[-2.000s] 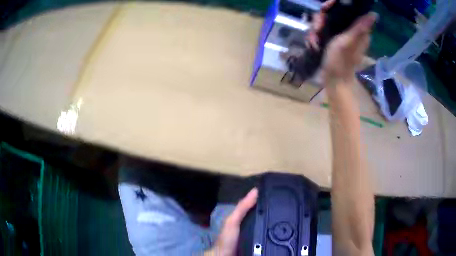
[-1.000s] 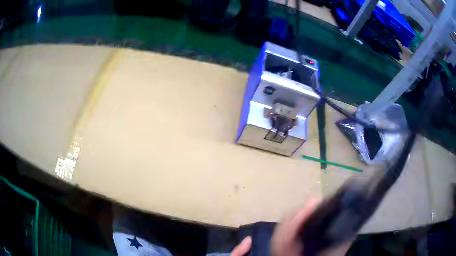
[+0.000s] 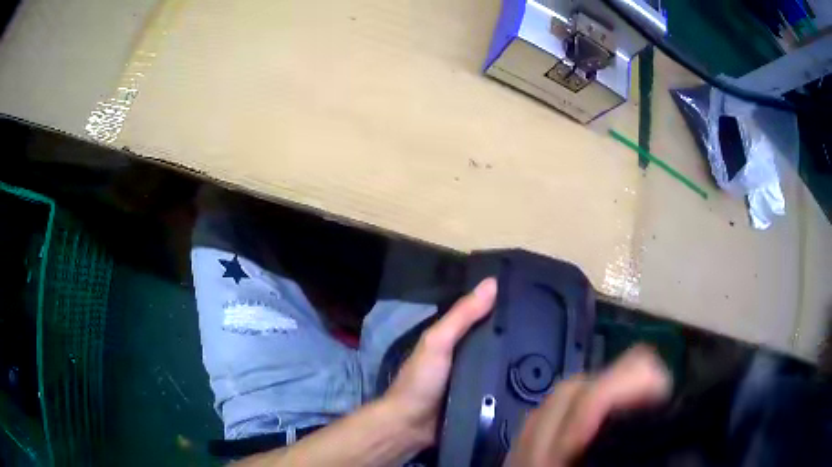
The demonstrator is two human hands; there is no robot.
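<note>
The black base housing (image 3: 538, 315) is held at the bench edge over the lap, its recessed face with a round centre turned up. My left hand (image 3: 433, 365) grips its left side, thumb on the face. My right hand (image 3: 593, 406) is blurred over the housing's lower right part. Dark blurred shapes lie beside it, and I cannot tell whether it holds the screwdriver. The lower end of the housing is cut off by the frame and partly hidden by my right hand.
The silver-white screw feeder (image 3: 575, 68) stands on the cardboard-covered bench (image 3: 319, 119). A black cord (image 3: 680, 59) passes behind it to the right. A green strip (image 3: 657, 164) and a clear plastic bag (image 3: 743, 150) lie right of it. A green crate (image 3: 78, 301) is at lower left.
The view has tilted down, so the feeder shows higher and the housing more fully. My right hand, earlier at the feeder with the screwdriver, is now over the housing.
</note>
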